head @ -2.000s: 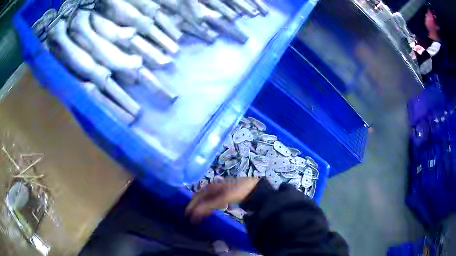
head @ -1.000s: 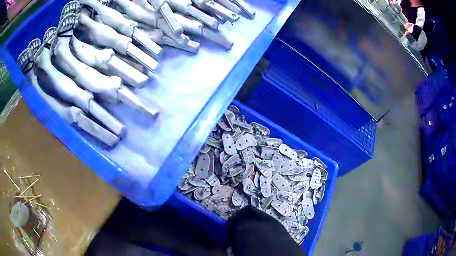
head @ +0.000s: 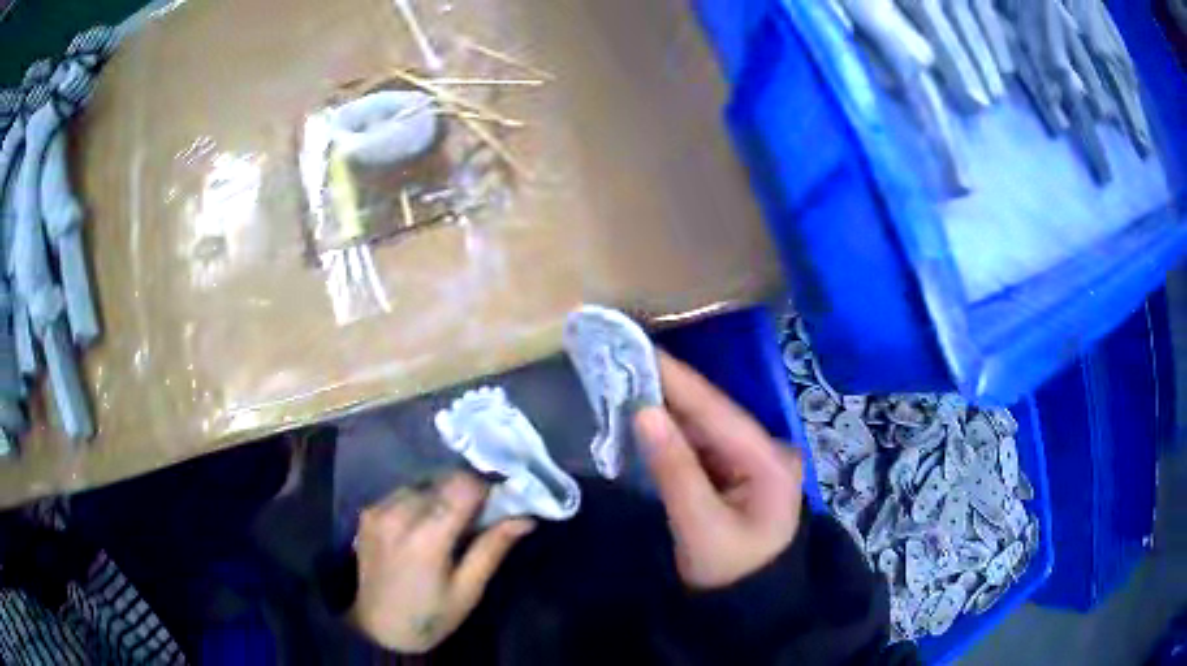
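Note:
My left hand [head: 419,559] is closed around a pale grey leg part and holds it over my lap. Its foot end [head: 501,440] points up and away, toes toward the table edge. The rest of the leg is hidden by the hand and dark sleeve. My right hand [head: 716,475] pinches an oval sole plate [head: 614,368] between thumb and fingers, upright near the table's front edge. The sole plate and the foot end are apart.
On the taped cardboard [head: 547,247] lie a white glue cup [head: 391,126] and several thin sticks [head: 488,81]. Waiting legs [head: 59,234] lie at the left. The upper blue tray [head: 983,377] of legs stands right, above a blue bin of sole plates [head: 937,507].
The view has swung left to the table and my lap. My right hand has left the bin area and now holds a sole plate. My left hand has come into view with a leg part.

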